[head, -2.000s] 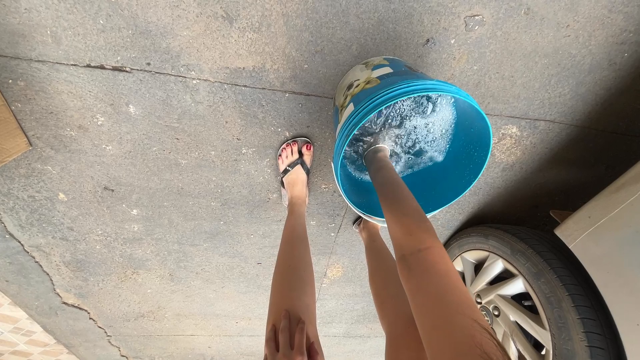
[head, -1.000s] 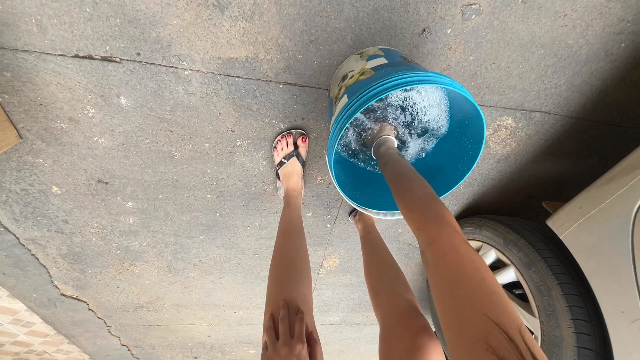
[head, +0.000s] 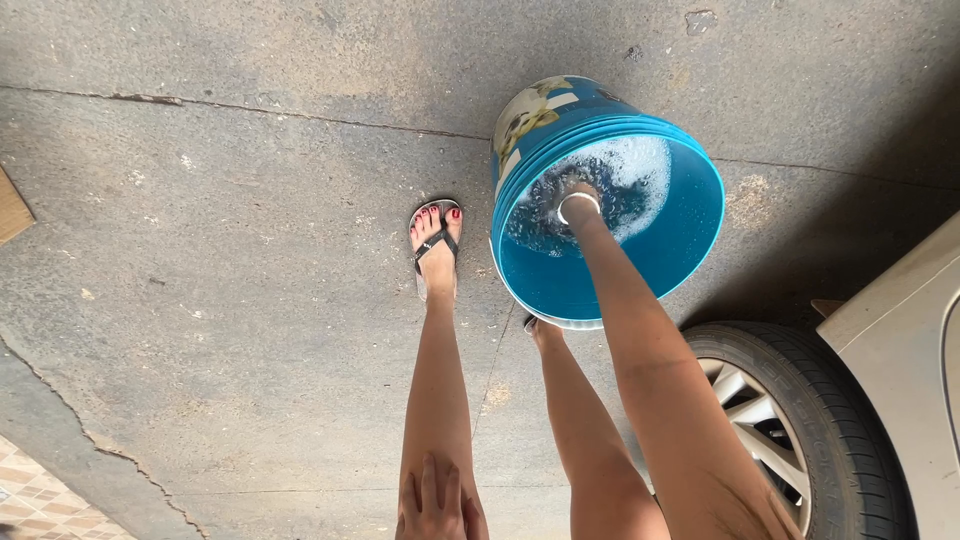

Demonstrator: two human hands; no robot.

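Observation:
A blue plastic bucket (head: 697,225) with a printed outside stands on the concrete floor, its mouth towards me. Soapy water (head: 645,169) with white foam lies inside it. My right arm reaches down into the bucket, and my right hand (head: 580,181) is mostly under the dark water and suds; a white band circles the wrist. The fingers, and anything they hold, are hidden. My left hand (head: 436,502) rests with spread fingers on my left leg near the knee, with no object visible in it. My left foot, in a black flip-flop (head: 435,244), stands left of the bucket.
A car wheel (head: 787,427) and the light-coloured car body (head: 900,330) are close at the lower right. My other foot is partly hidden behind the bucket's rim. A brown flat piece (head: 11,206) lies at the left edge, and patterned tiles (head: 45,495) at the lower left.
My right hand stays down in the bucket, shifting slightly within the water, and the foam has changed shape around it. My left hand remains on my leg.

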